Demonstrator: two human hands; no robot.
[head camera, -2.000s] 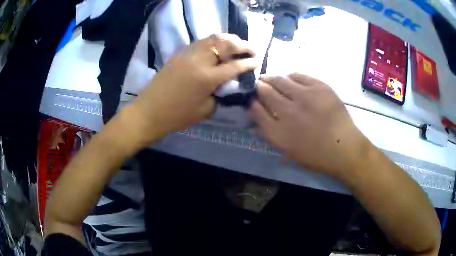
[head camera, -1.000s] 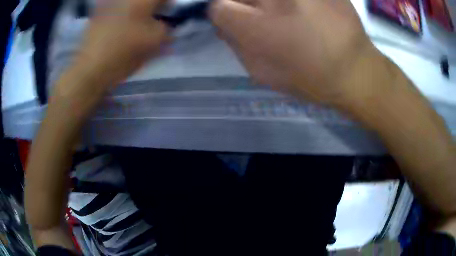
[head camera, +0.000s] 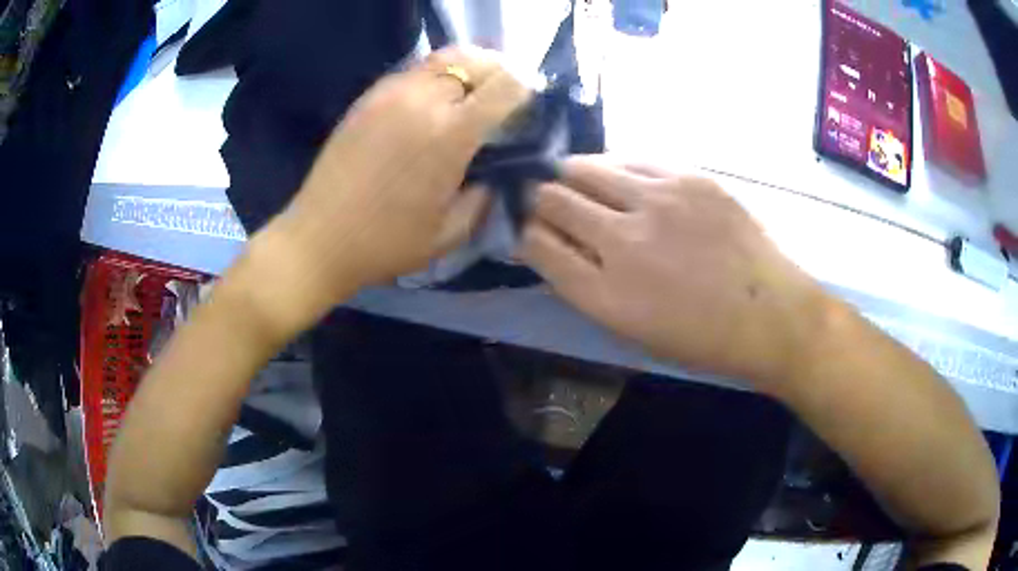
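Observation:
My left hand (head camera: 391, 167) and my right hand (head camera: 659, 257) are close together over the table near its front edge. Between their fingers they hold a bunched garment piece (head camera: 519, 167) with black and pale grey parts, blurred by motion. Its lower part hangs at the table edge under my hands. My fingertips and the exact folds are partly hidden. A black fabric piece (head camera: 290, 89) lies left of my left hand on the white table (head camera: 156, 145).
A smartphone (head camera: 865, 95) with a red lit screen and a red packet (head camera: 951, 112) lie at the right. A small white block (head camera: 982, 263) is at the far right. A red plastic basket (head camera: 106, 368) and striped cut pieces (head camera: 268, 491) are below left.
Both hands moved towards the table's front edge with the cloth, then back up onto the table. The cloth is now more bunched, with more black showing. The view tipped down and back up.

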